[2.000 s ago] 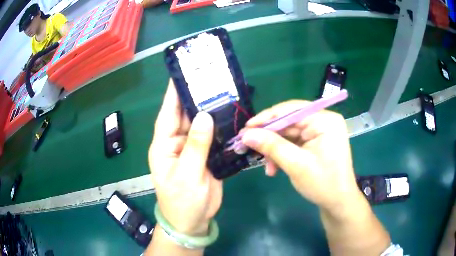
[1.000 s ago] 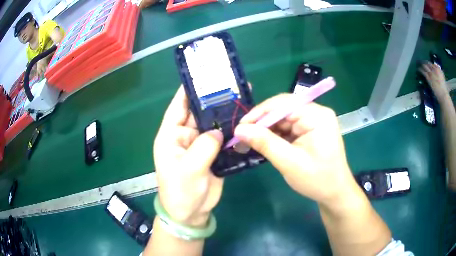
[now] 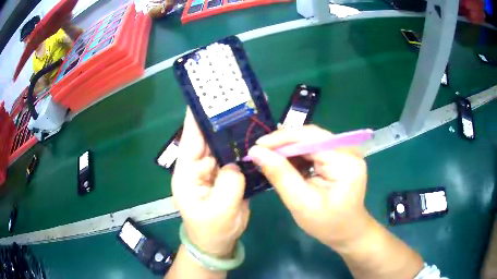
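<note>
My left hand (image 3: 210,190) holds a black phone housing (image 3: 224,139), tilted, its thumb on the dark lower end. A white keypad board (image 3: 219,82) with rows of dots fills the upper half, with a blue strip (image 3: 234,115) along its lower edge. Thin red wires (image 3: 250,133) curve down beside the dark part. My right hand (image 3: 321,190) holds pink tweezers (image 3: 327,144), their tip at the dark part near a tiny gold spot (image 3: 236,148). My right fingers cover the housing's lower right; no round speaker shows there.
Similar housings lie on the green belt (image 3: 301,106) and on the worktop, left (image 3: 146,246) and right (image 3: 418,204). A metal rail (image 3: 109,216) and a grey post (image 3: 433,65) stand nearby. Stacked red trays (image 3: 103,54) and a person in yellow (image 3: 50,53) are across the belt.
The held housing has shifted left and the tweezers lie flatter. Belt phones have moved left, and another shows behind my left hand. The other hand at the right is gone. The person across raises a red tray.
</note>
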